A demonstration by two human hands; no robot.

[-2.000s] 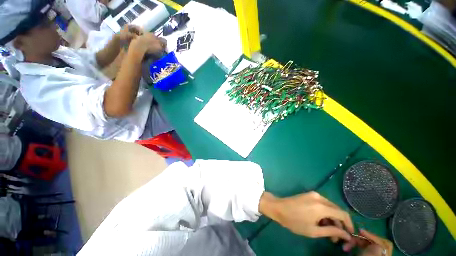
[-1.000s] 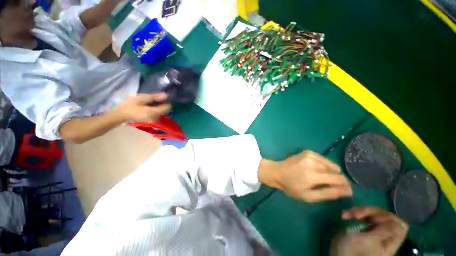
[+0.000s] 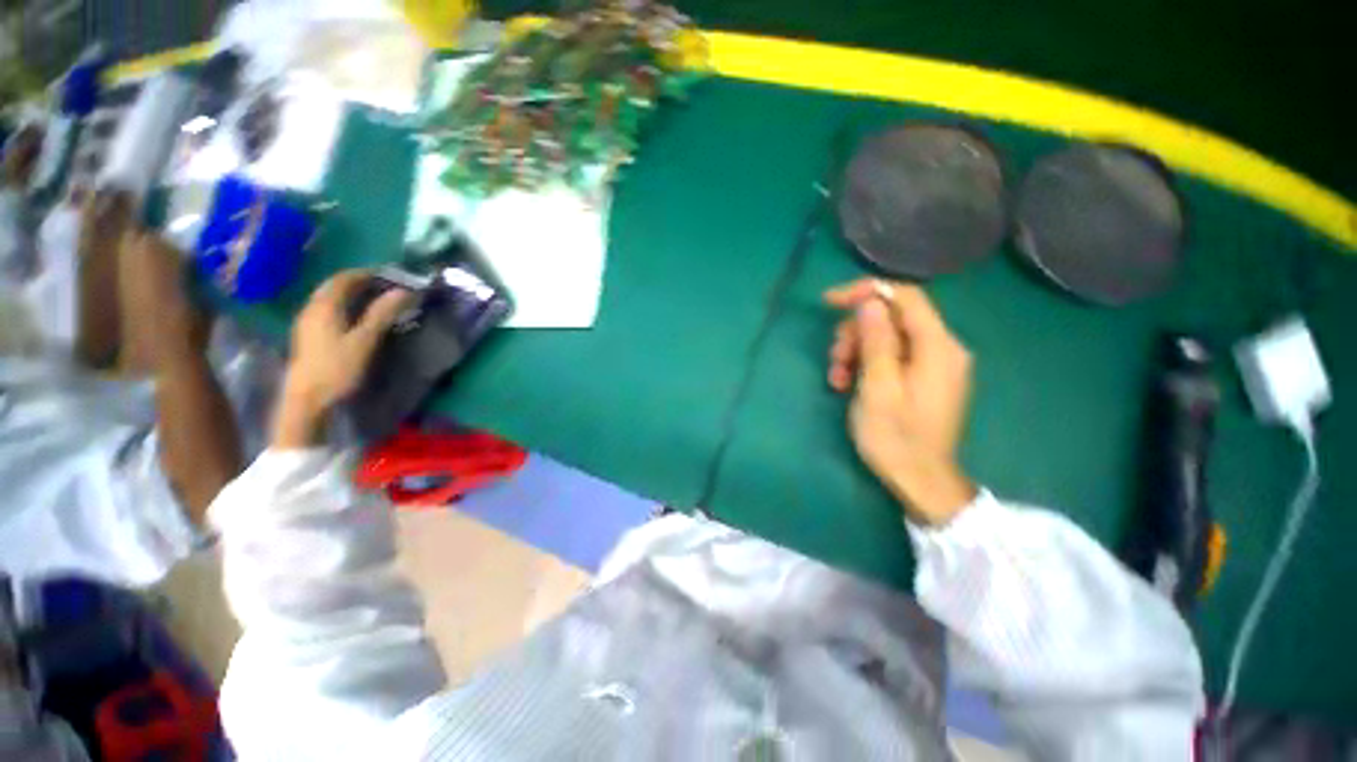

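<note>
My left hand [image 3: 342, 340] is at the left and grips the near left edge of a black housing [image 3: 424, 335], which is tilted and blurred. A shiny part shows in the housing's far end. My right hand [image 3: 905, 384] is over the green mat in the middle, fingers curled, with a tiny pale piece [image 3: 884, 289] at the thumb and fingertip; blur hides what it is. Two round dark screw trays [image 3: 923, 200] lie just beyond my right hand.
A wire harness bundle [image 3: 558, 97] lies on a pale sheet [image 3: 548, 261]. A blue bin [image 3: 250, 238] and a neighbouring worker's arm [image 3: 171, 320] are at the left. A black electric screwdriver [image 3: 1180, 462] and white power adapter [image 3: 1283, 369] are at the right. A red stool [image 3: 439, 463] is below the mat's edge.
The view has swung right. My left hand has moved left and taken hold of the black housing near the neighbour. My right hand is now apart from it, near the trays.
</note>
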